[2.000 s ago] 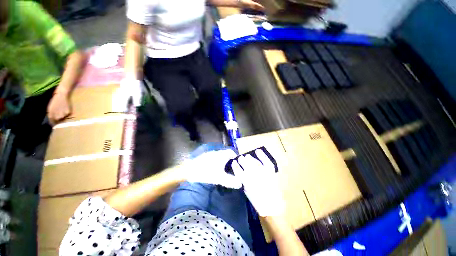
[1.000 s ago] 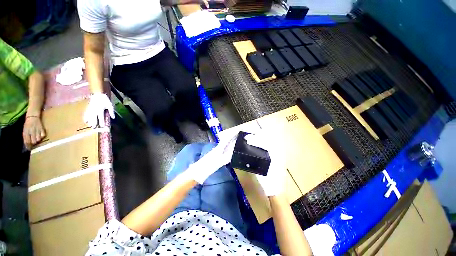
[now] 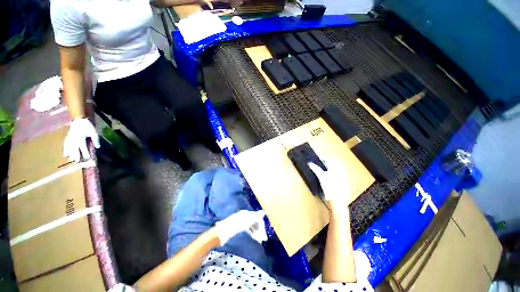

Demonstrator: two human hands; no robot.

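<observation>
A black plastic housing [image 3: 303, 162] lies on the tan cardboard sheet [image 3: 291, 214] on the mesh conveyor. My gloved right hand [image 3: 332, 181] is on the housing's near right side, fingers over its edge. My gloved left hand [image 3: 244, 226] is off the housing, near my knee at the sheet's left edge, with nothing seen in it; its fingers are partly curled. Two more black housings [image 3: 373, 159] lie in a line along the sheet's far right edge, with a cardboard strip [image 3: 353, 141] showing between them.
More black housings [image 3: 308, 64] lie in rows farther along the mesh conveyor [image 3: 251, 102]. Blue film [image 3: 399, 228] wraps its rails. Spare cardboard [image 3: 456, 251] leans at right. A person in a white shirt [image 3: 122, 43] stands beyond, a gloved hand over the cardboard-covered bench [image 3: 48, 239] at left.
The housing went from between both hands onto the cardboard sheet under my right hand. My left hand let go and moved down and back. The view shifted, and the person in green is nearly out of view.
</observation>
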